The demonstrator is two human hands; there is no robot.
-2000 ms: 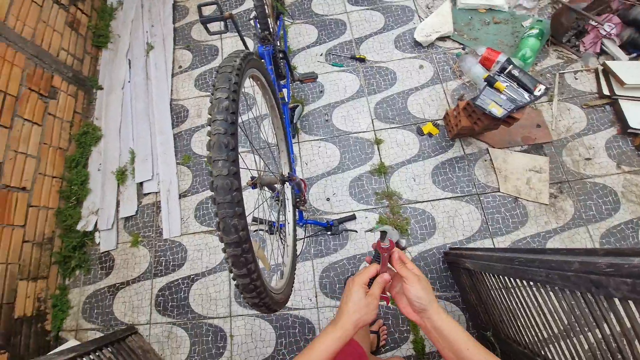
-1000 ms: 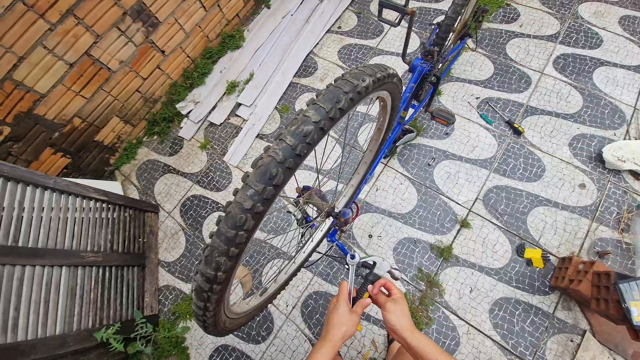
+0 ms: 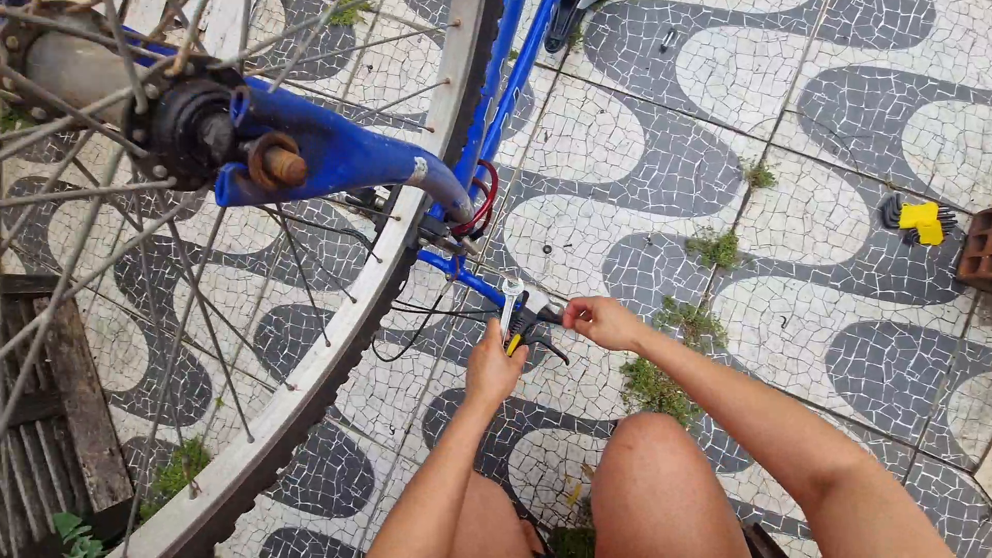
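My left hand (image 3: 494,366) is closed around a metal wrench (image 3: 509,306) and what looks like a tool with a black and yellow handle (image 3: 514,341). A grey metal tool head (image 3: 542,304) shows just above, beside a black brake lever (image 3: 549,347). My right hand (image 3: 606,323) is at the right end of that head, with thumb and fingers pinched together; whether they grip it cannot be told. Beyond the hands is a blue bicycle with its fork (image 3: 349,151) and a spoked wheel (image 3: 329,341) raised close to the camera. A rusty axle nut (image 3: 271,160) sits at the fork end.
A yellow hex key holder (image 3: 922,221) lies on the mosaic tiles at the right, near a red clay brick (image 3: 978,252). A slatted wooden panel (image 3: 85,403) stands at lower left. Tufts of weeds (image 3: 717,248) grow between the tiles. The wheel fills the left side.
The view has come much nearer to the fork and wheel. My hands were close together one second ago; my right hand is now farther right of my left, which still holds the wrench.
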